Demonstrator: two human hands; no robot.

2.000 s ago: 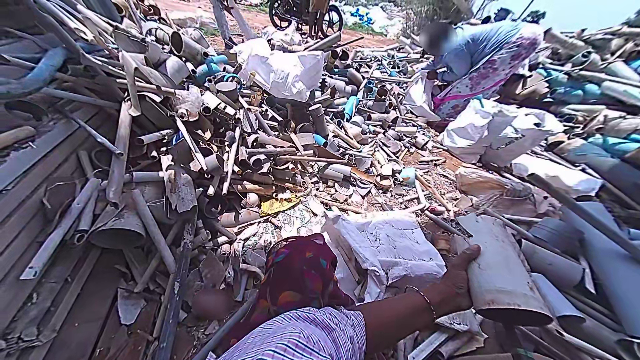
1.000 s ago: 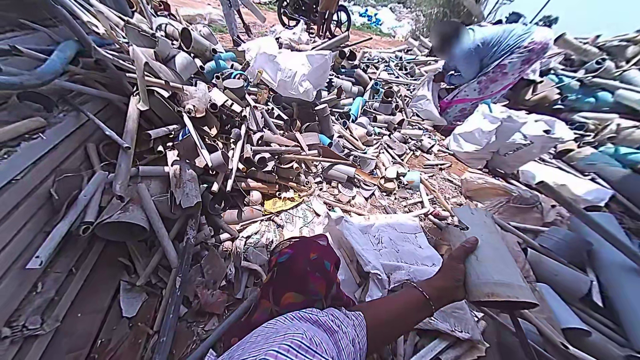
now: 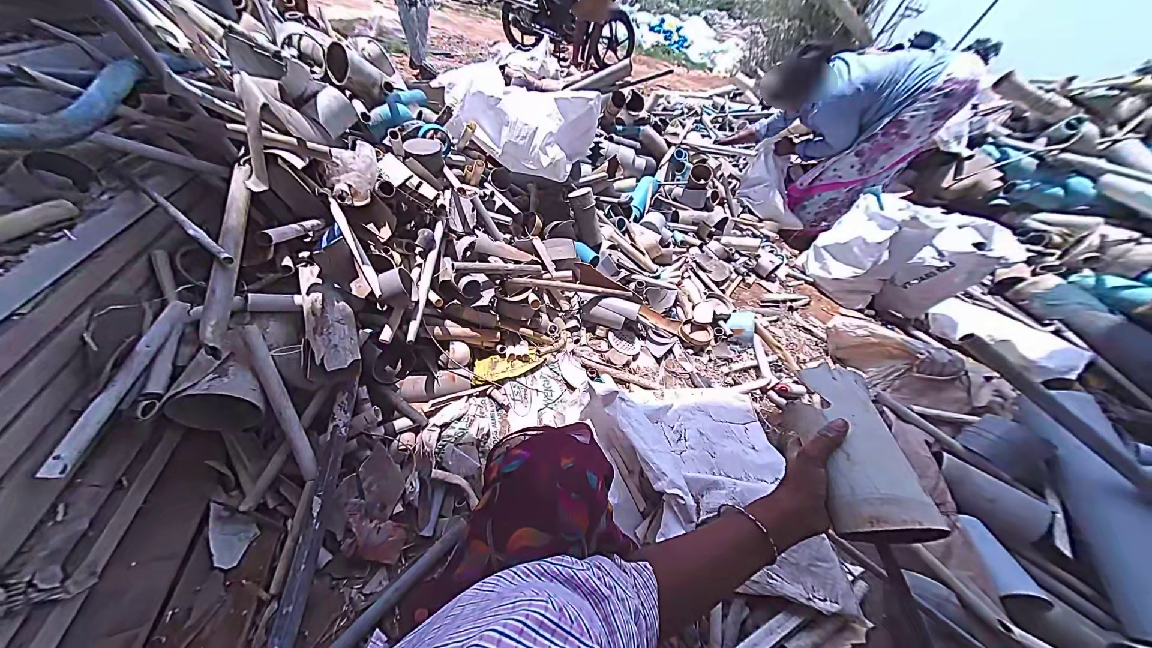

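My left hand [image 3: 810,477] grips a piece of wide grey plastic pipe [image 3: 877,468] at its left side, thumb on the near face and fingers mostly hidden. The pipe stands tilted, with a broken or cut notch at its upper end. A dark, narrow piece [image 3: 903,594] shows just below its lower rim; what it belongs to cannot be told. My right hand is not in view. A crumpled white woven sack [image 3: 693,441] lies beside my forearm, near a red patterned cloth [image 3: 549,495].
Pipe scraps [image 3: 513,297] cover the ground ahead. Larger grey pipes [image 3: 999,504] lie at right, boards [image 3: 108,360] at left. White sacks [image 3: 531,126] [image 3: 909,247] rest on the heap. A person [image 3: 873,117] bends over a sack at upper right; a motorcycle [image 3: 576,31] stands behind.
My left hand keeps hold of the pipe, which has shifted slightly left and tilted. The dark piece below it was not visible in the oldest frame. The other person's hand now reaches toward the heap.
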